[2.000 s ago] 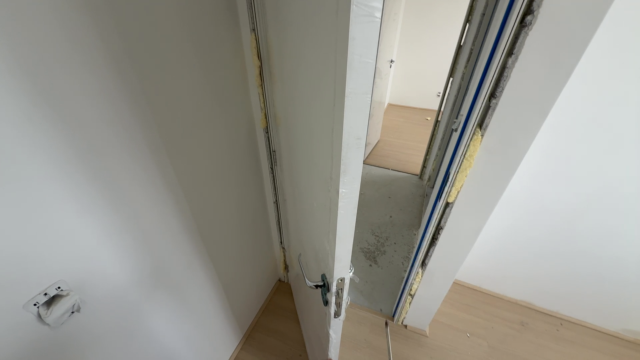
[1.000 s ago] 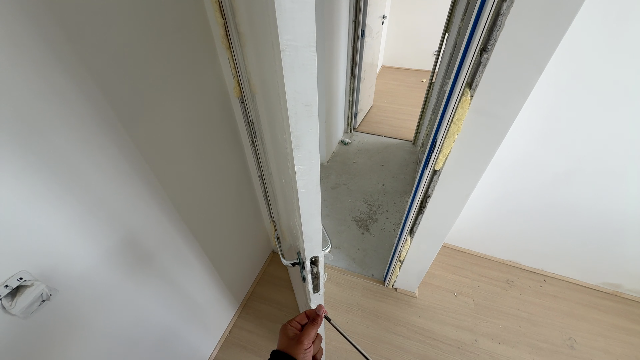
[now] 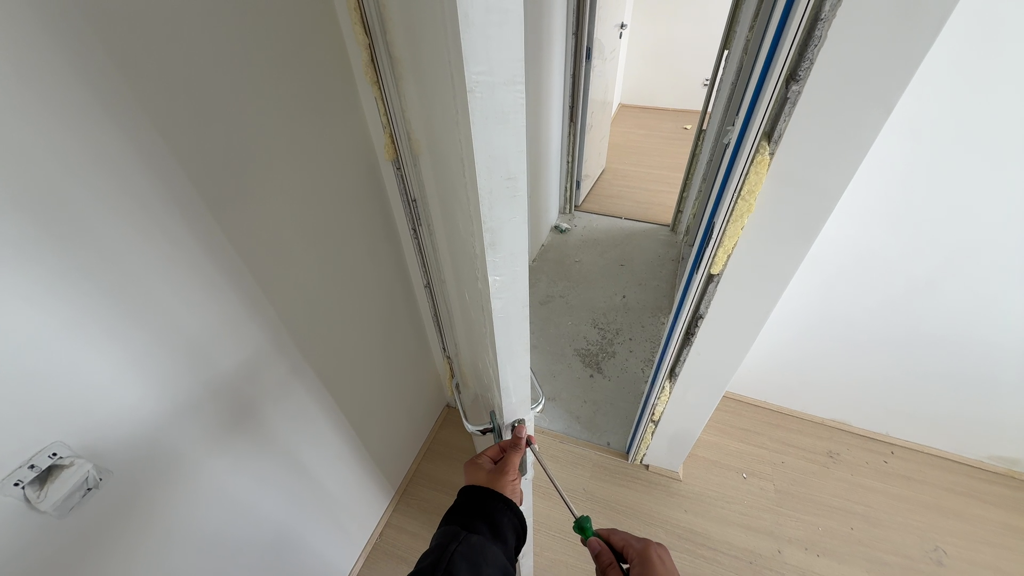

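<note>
A white door [image 3: 500, 240] stands ajar, its narrow edge toward me, with a chrome lever handle [image 3: 474, 426] on its left face and another lever [image 3: 538, 392] on the right. My left hand [image 3: 498, 464] is at the door edge, thumb and fingers pinched over the lock faceplate and near the screwdriver's tip; whether it holds a small part cannot be told. My right hand [image 3: 628, 554] grips the green handle of a screwdriver [image 3: 556, 484]. The shaft slants up left to my left fingertips. Most of the faceplate is hidden behind my left hand.
To the right is the door frame [image 3: 696, 280] with a blue strip and yellow foam [image 3: 740, 212]. Beyond lies a grey concrete floor [image 3: 600, 320] and another doorway. A wall socket box [image 3: 56, 478] is low on the left wall. Wood-look flooring [image 3: 832, 480] carries small debris.
My left hand has moved up to the lock area on the door edge. My right hand has come into view on the screwdriver's handle; one second ago only the shaft showed.
</note>
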